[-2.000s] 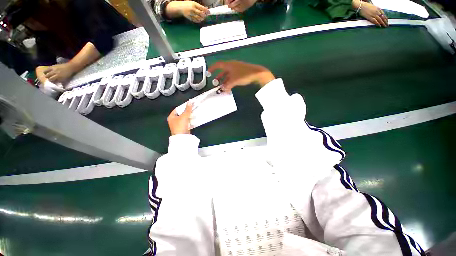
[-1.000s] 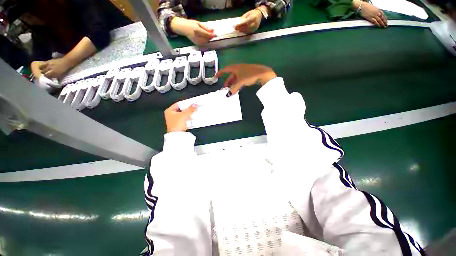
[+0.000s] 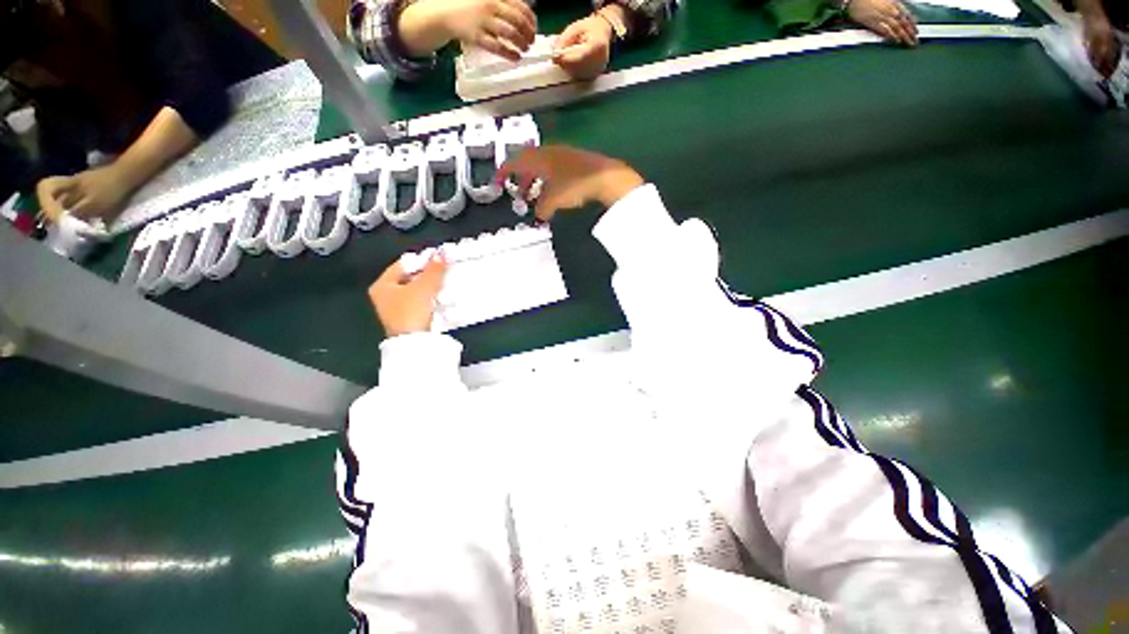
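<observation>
White coiled cables (image 3: pixel 327 204) stand side by side in a row on the green belt. My left hand (image 3: pixel 409 295) holds a flat white label strip (image 3: pixel 501 279) by its left end, with small white tabs along its upper edge. My right hand (image 3: pixel 572 181) is at the rightmost coiled cable (image 3: pixel 519 134), its fingertips over that cable's lower part. A small white bit shows at the fingertips; whether it is a label or part of the cable, and whether the fingers grip it, is unclear.
The grey post (image 3: pixel 186 353) crosses at left. Printed label sheets (image 3: pixel 613 576) lie at my lap. Across the belt, a plaid-sleeved person's hands hold a white pad (image 3: pixel 514 77). Another person's hands are at far left, others at upper right. Pale rails (image 3: pixel 966 260) border the belt.
My right hand has moved from the strip's upper edge to the last cable. The strip's tabbed edge is now uncovered. The plaid-sleeved person's strip is now over the pad.
</observation>
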